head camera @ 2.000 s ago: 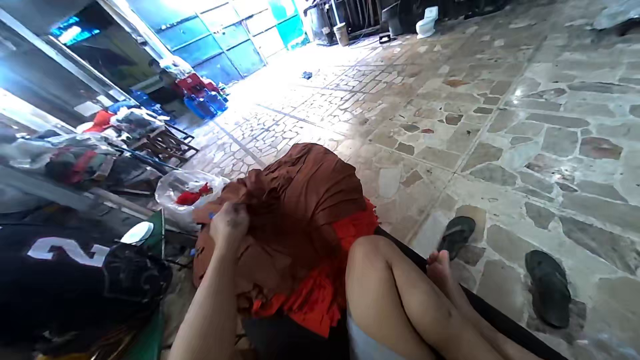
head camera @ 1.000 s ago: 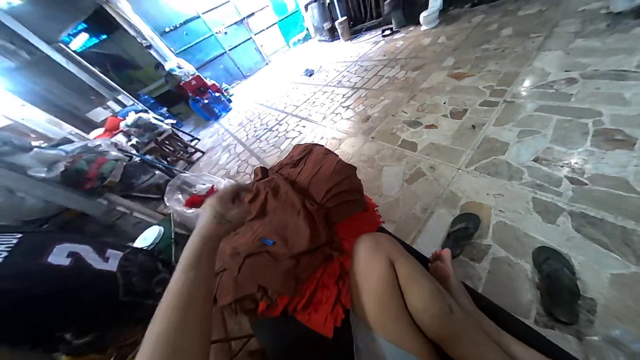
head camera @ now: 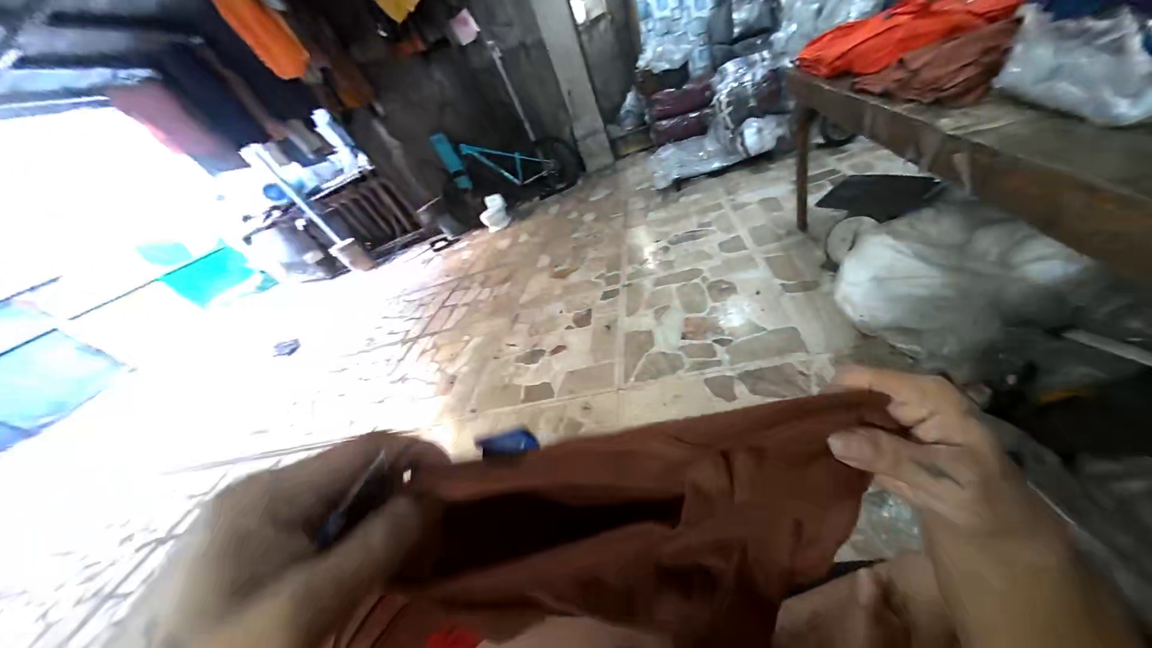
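A reddish-brown cloth garment point(head camera: 720, 504) is stretched between my two hands, its upper edge raised and a dark fold gaping below. My left hand point(head camera: 306, 531), blurred, grips the garment's left end, and a small thin tool point(head camera: 353, 499), partly hidden, lies in its fingers; its kind is unclear. My right hand point(head camera: 918, 450) pinches the right end of the upper edge between thumb and fingers. A small blue object point(head camera: 507, 442) sits at the upper edge near my left hand. A bit of red cloth point(head camera: 453, 637) shows at the bottom.
A wooden table point(head camera: 954, 148) at the right bears orange and brown cloth point(head camera: 909, 40) and a plastic bag. Beneath it lie large white bags point(head camera: 936, 270). Farther back are a teal bicycle frame point(head camera: 504, 162), wrapped bundles point(head camera: 720, 108) and hanging clothes over a stone-patterned floor.
The view has swung right. The brown cloth lay in a heap with one hand on it; now both hands hold a piece of it stretched up in front of me.
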